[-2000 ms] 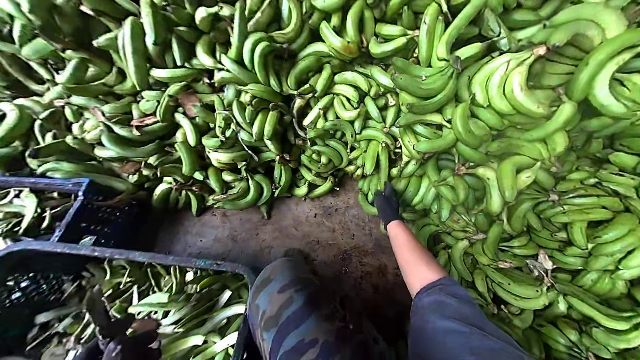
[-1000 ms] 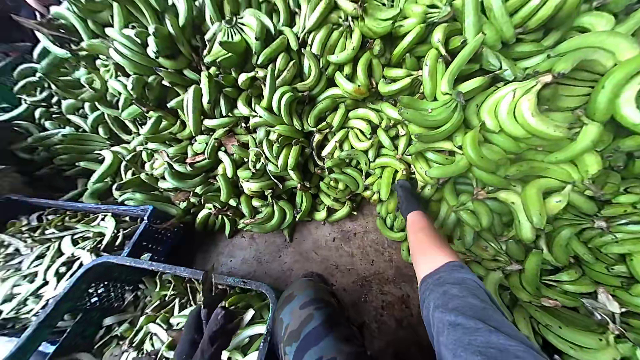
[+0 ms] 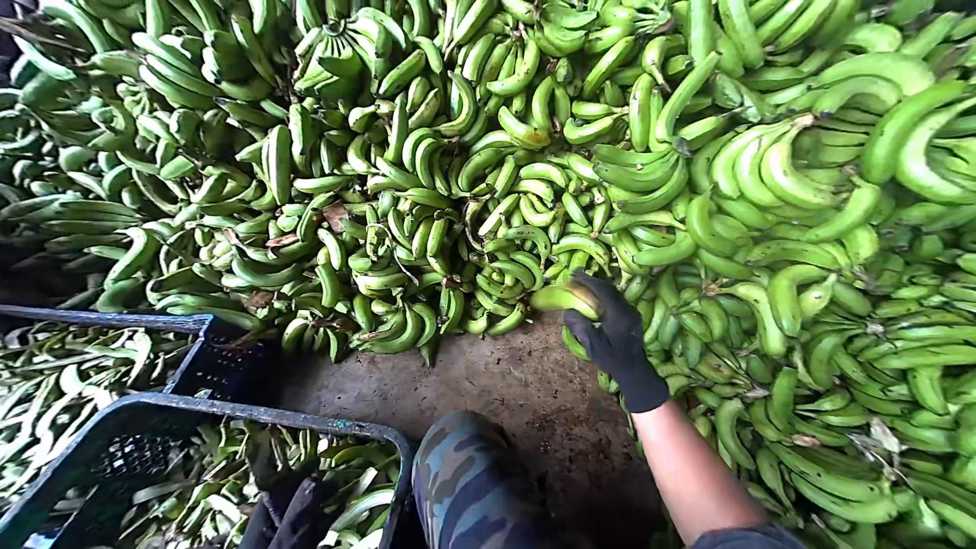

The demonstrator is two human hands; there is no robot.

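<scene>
My right hand (image 3: 614, 335), in a dark glove, grips a single green banana (image 3: 563, 300) with a brownish end, just above the near edge of a large heap of green bananas (image 3: 412, 229). The banana lies across between thumb and fingers and points left. Low in the view, my left hand (image 3: 293, 511), also in a dark glove, is over the near crate (image 3: 267, 414), which holds green peels (image 3: 221, 503). The frame's lower edge cuts this hand off, so whether it holds anything is unclear.
A second, blue crate (image 3: 202, 324) with more peels (image 3: 91, 374) stands behind the near one at the left. Bare brown floor (image 3: 457, 381) shows between crates and heap. My knee in camouflage trousers (image 3: 473, 473) is at bottom centre.
My right hand was down at the heap's near edge; now it has a banana in its grip, held above the edge. The view has shifted somewhat.
</scene>
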